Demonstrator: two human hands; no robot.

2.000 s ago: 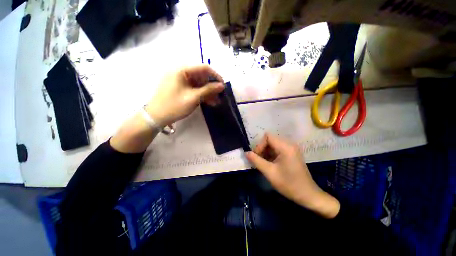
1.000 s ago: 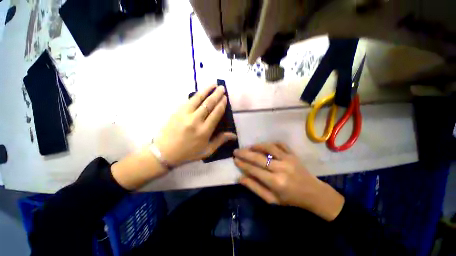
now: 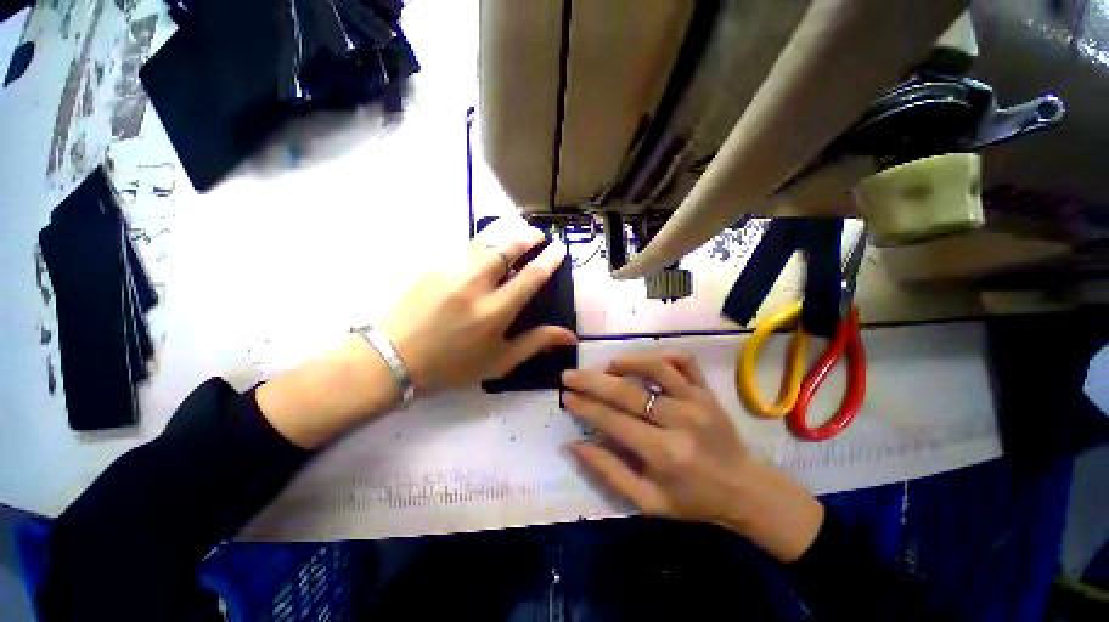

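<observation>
A black cut piece [image 3: 544,318] lies flat on the white table, its far end at the needle area under the cream sewing machine head [image 3: 632,109]. My left hand [image 3: 480,310] lies flat on the piece, fingertips close to the presser foot area and thumb across its lower part. My right hand [image 3: 663,437] rests on the table with its fingertips at the piece's lower right corner. The fingers are slightly apart. The needle itself is hard to make out.
Scissors with yellow and red loops [image 3: 831,386] lie right of my right hand, below crossed black strips [image 3: 778,267]. A stack of black pieces [image 3: 95,322] lies at the left, a larger black pile [image 3: 225,97] behind it. A blue crate [image 3: 286,583] shows below the table edge.
The folded piece between my hands has been laid flat, its far end now at the needle area. My left hand has flattened onto it. The view has shifted, showing more of the machine head.
</observation>
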